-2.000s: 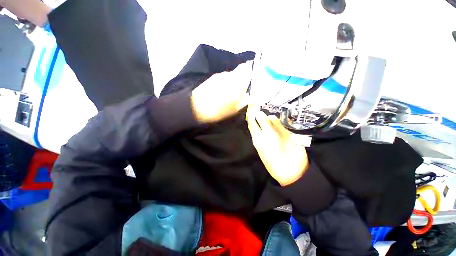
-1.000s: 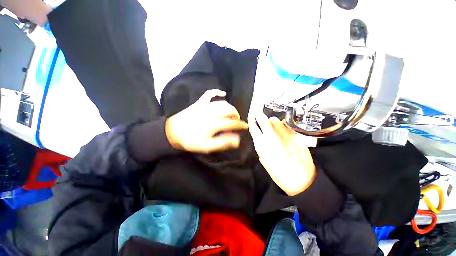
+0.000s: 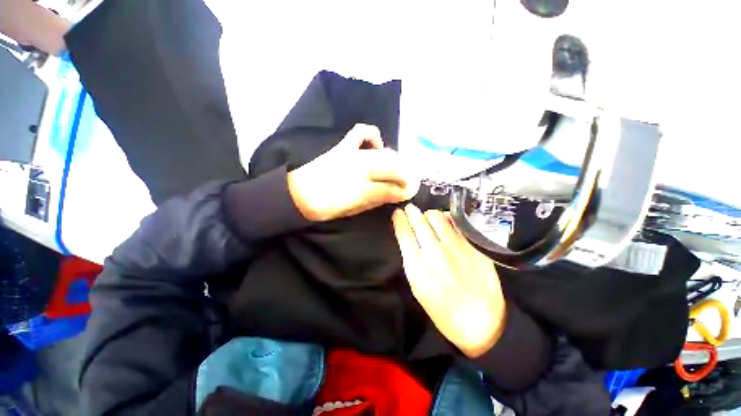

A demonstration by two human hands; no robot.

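Note:
A large matte black garment piece [image 3: 325, 284] lies over the table edge and my lap and runs under the sewing machine. The white machine head [image 3: 520, 146] with a blue stripe is right of centre; its needle area [image 3: 487, 207] is partly hidden by the curved shiny part. My left hand [image 3: 349, 179] pinches the cloth just left of the needle area, thumb and fingers together. My right hand [image 3: 451, 280] lies flat on the cloth in front of the needle area, fingers extended and close together, not gripping.
Scissors with yellow and red handle loops [image 3: 696, 361] lie at the right edge. Another black cloth [image 3: 154, 89] stretches to the upper left, where a person's forearm [image 3: 32, 24] shows. A red stool-like thing [image 3: 71, 286] and blue crate part [image 3: 45, 327] are at lower left.
My left hand has moved from the machine down and left, then slightly back up towards the needle area. My right hand has moved slightly down, its fingers flatter. The view has shifted a little.

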